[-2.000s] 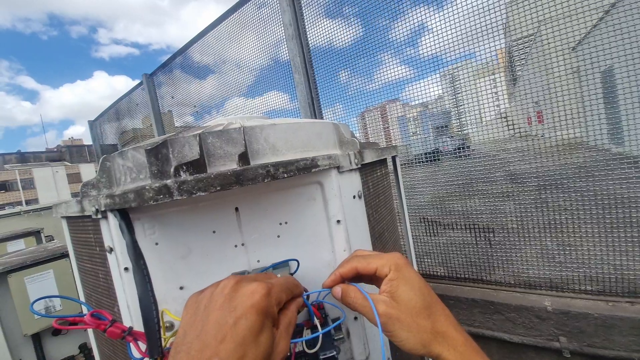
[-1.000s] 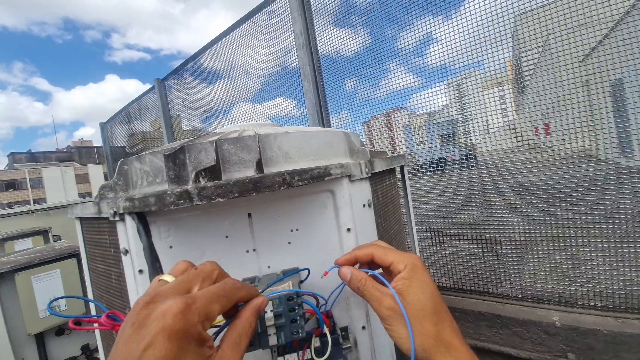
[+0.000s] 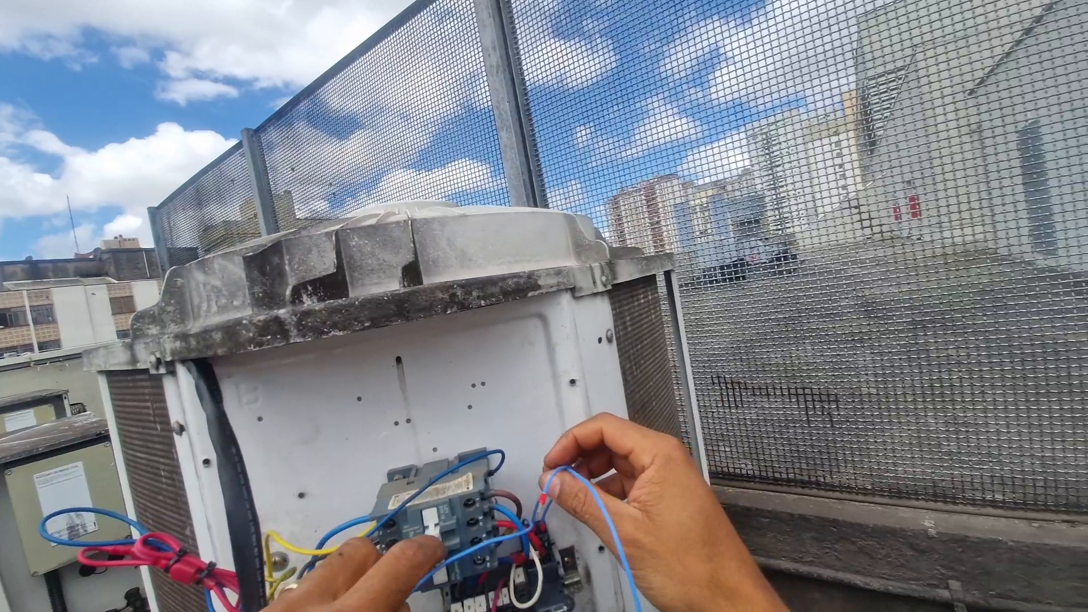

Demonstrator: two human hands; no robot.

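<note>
My right hand (image 3: 650, 510) pinches a blue wire (image 3: 605, 514) between thumb and forefinger, right of a grey contactor (image 3: 455, 501). A red wire ferrule (image 3: 544, 497) shows just below those fingertips. My left hand (image 3: 365, 574) lies low at the contactor's front, its fingertips by the white tab; whether it grips anything cannot be told. Another blue wire (image 3: 476, 548) runs from near the left fingertips to the contactor's right side. Red, white and blue wires crowd the terminals. Below sits a dark component (image 3: 544, 586), partly hidden by wires.
The open outdoor condenser unit (image 3: 501, 357) has a weathered top cover (image 3: 365, 263). A black cable (image 3: 225, 476) runs down its left side, beside a tied red wire bundle (image 3: 170, 561) and a yellow wire (image 3: 280, 544). A metal mesh fence (image 3: 850, 340) stands close on the right.
The contactor, largely covered by my left hand two seconds ago, now shows more fully. My left hand has moved lower. My right hand still pinches blue wire, with the ferrule now below its fingertips.
</note>
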